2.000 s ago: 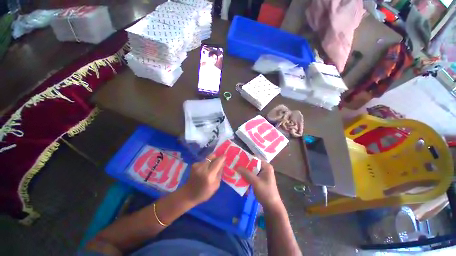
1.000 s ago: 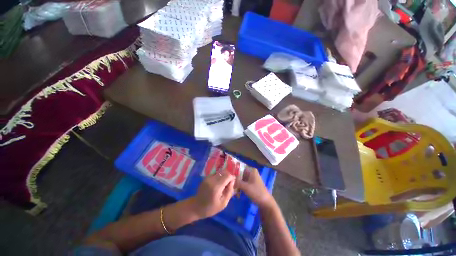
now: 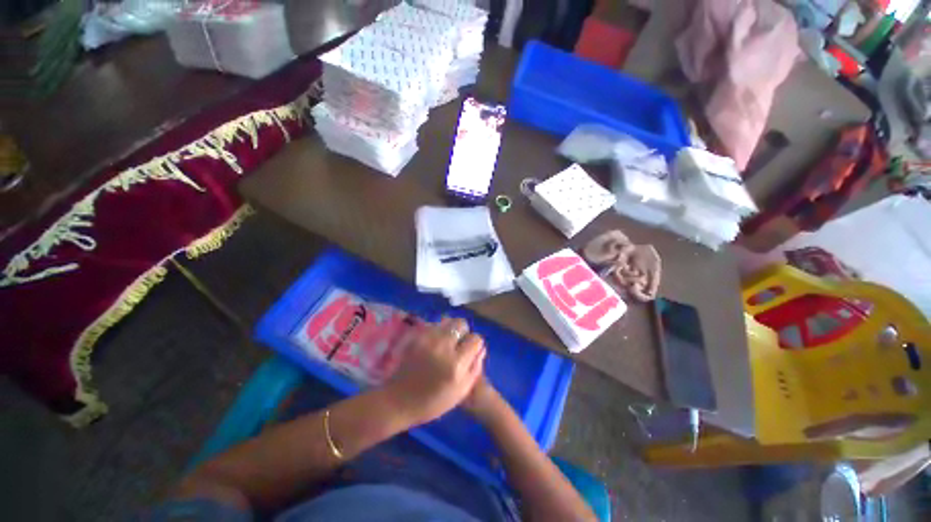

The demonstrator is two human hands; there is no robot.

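Filled pouches (image 3: 352,331), clear film over red-and-white cards with black print, lie in the left part of the near blue tray (image 3: 531,418). My left hand (image 3: 439,369) is over the tray at their right edge, fingers curled. My right hand (image 3: 478,393) is pressed against it and mostly hidden behind it. Whether either hand holds a pouch is hidden. A flat pile of clear pouches (image 3: 459,252) lies on the table behind the tray. A neat pile of red-printed cards (image 3: 574,296) is to its right.
On the table are a lit phone (image 3: 476,149), a dotted white stack (image 3: 572,198), a beige bundle (image 3: 625,265), a dark phone (image 3: 684,352), tall white stacks (image 3: 393,82), a far blue tray (image 3: 597,97) and white bundles (image 3: 704,194). A yellow chair (image 3: 817,377) stands right.
The red card and pouch held between my hands no longer show separately. My hands have closed together and moved left toward the filled pouches. The view has shifted slightly.
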